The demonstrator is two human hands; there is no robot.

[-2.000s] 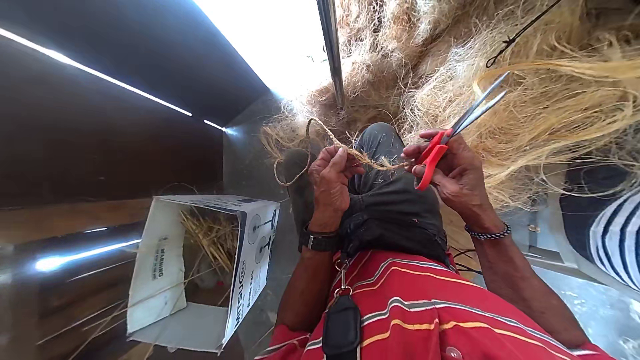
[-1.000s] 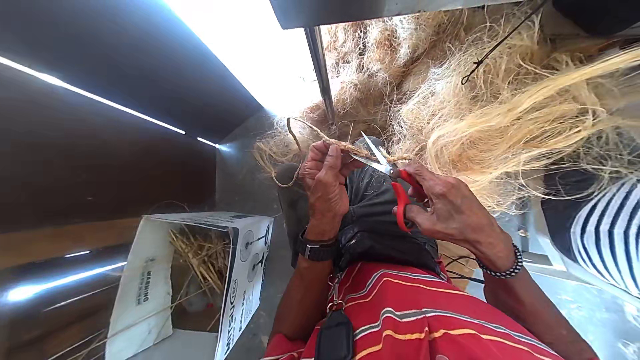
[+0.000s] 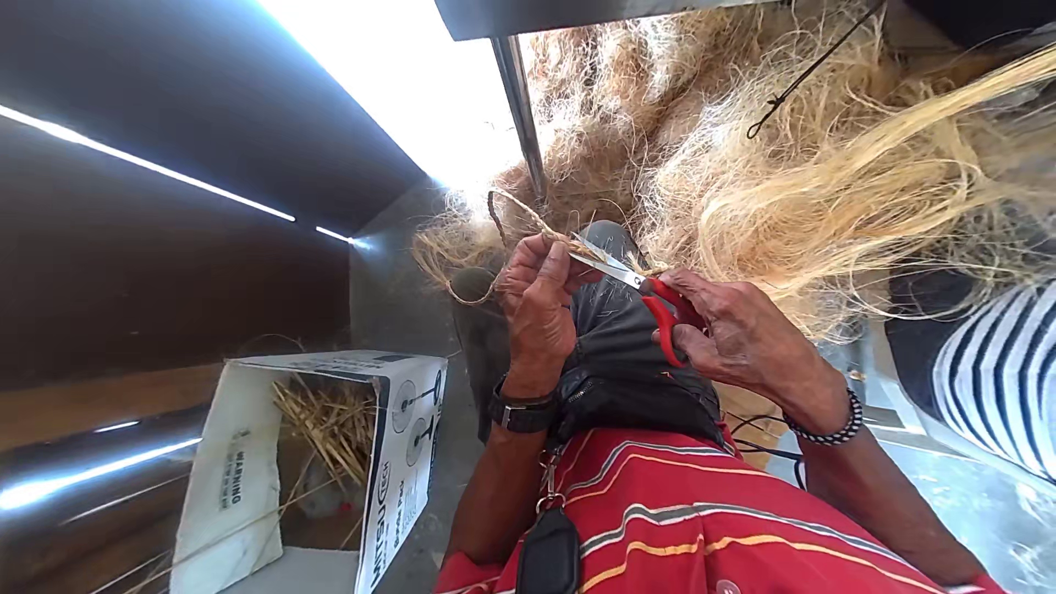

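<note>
My left hand (image 3: pixel 540 301) pinches a thin twisted cord of tan plant fiber (image 3: pixel 532 213) between thumb and fingers, above my lap. The cord curves up from the fingers in a loop. In my right hand (image 3: pixel 734 330) are scissors with red handles (image 3: pixel 668 318), the thumb and fingers at the handles. Their metal blades point up and left, at the frayed fiber just beside my left fingertips. The blades look slightly apart. A short frayed tuft (image 3: pixel 643 266) shows next to the scissors' pivot. Whether the blades touch the cord is unclear.
Loose pale fiber (image 3: pixel 767 206) is heaped ahead and to the right. An open cardboard box (image 3: pixel 239 470) holding straw-like strips (image 3: pixel 330 425) stands at lower left. A metal bar (image 3: pixel 520 115) rises ahead. At the right edge is a person's striped garment (image 3: pixel 1002 371).
The scissors have moved left from beside my left hand to the frayed fiber at its fingertips. My right hand has turned, and the blades now point up and left instead of up and right.
</note>
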